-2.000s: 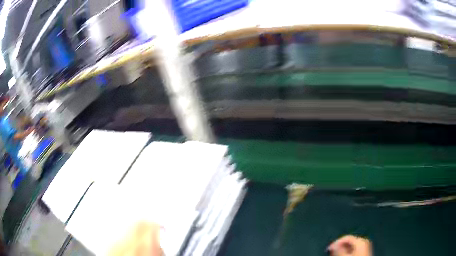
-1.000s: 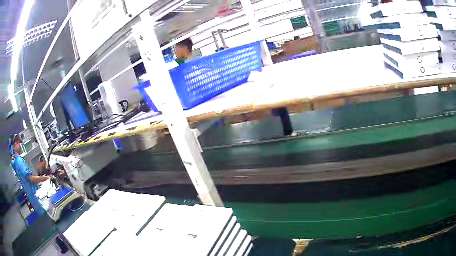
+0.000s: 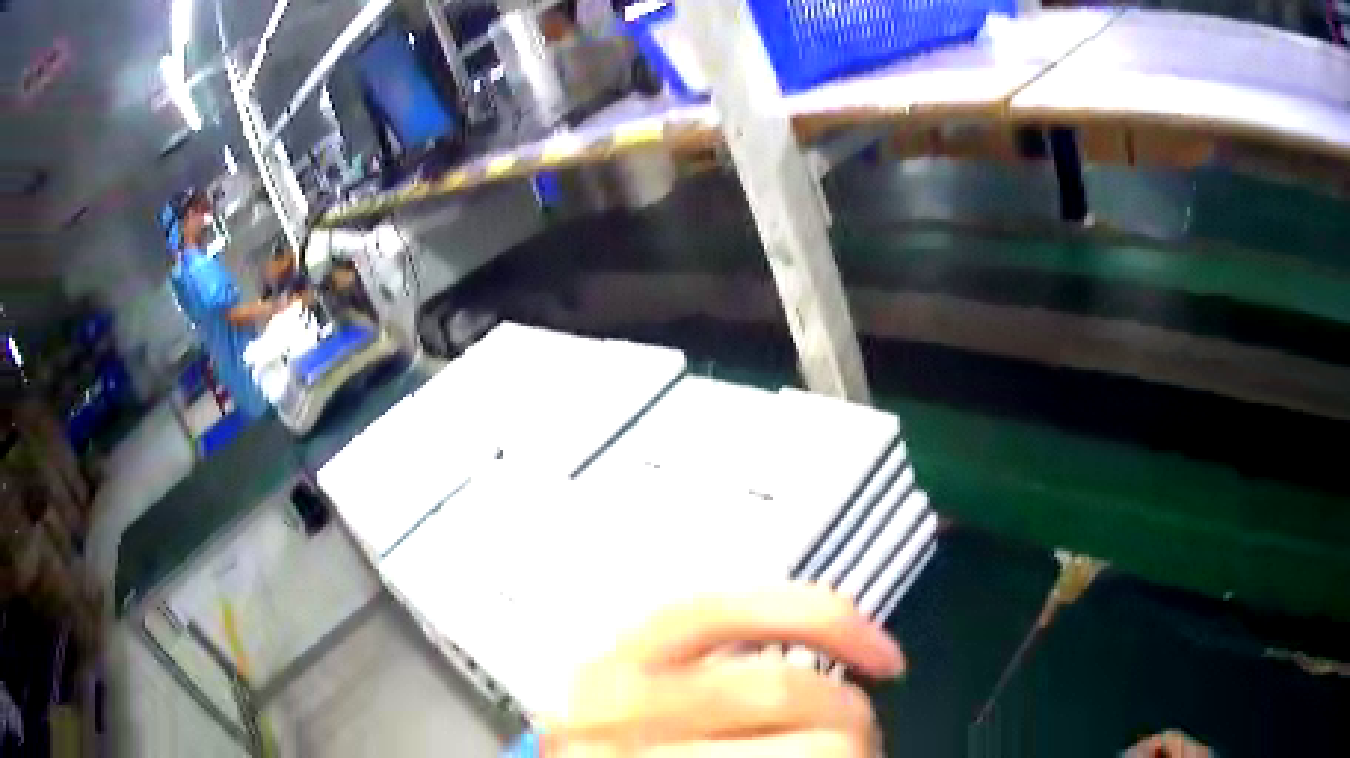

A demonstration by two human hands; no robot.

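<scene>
Closed white boxes (image 3: 740, 474) stand in stacks side by side, with dark lines between their layers at the right side. My left hand (image 3: 726, 666) is over the near right corner of the stacks, its fingers bent at the box edges. It is blurred and overexposed, so its grip on a box cannot be told. A blue sleeve edge shows at its wrist. Only a small part of my right hand (image 3: 1170, 745) shows at the bottom edge, right of the stacks; the rest is cut off.
The dark green bench top (image 3: 977, 652) has a torn tan spot (image 3: 1069, 575). A green belt (image 3: 1036, 489) runs behind it. A white post (image 3: 792, 252) rises behind the boxes. A blue basket (image 3: 874, 33) is on the shelf above. A person in blue (image 3: 215, 304) is at the far left.
The view has swung left and down since one second ago, so the stacks lie further right and higher in view. My hands, absent then, show at the bottom.
</scene>
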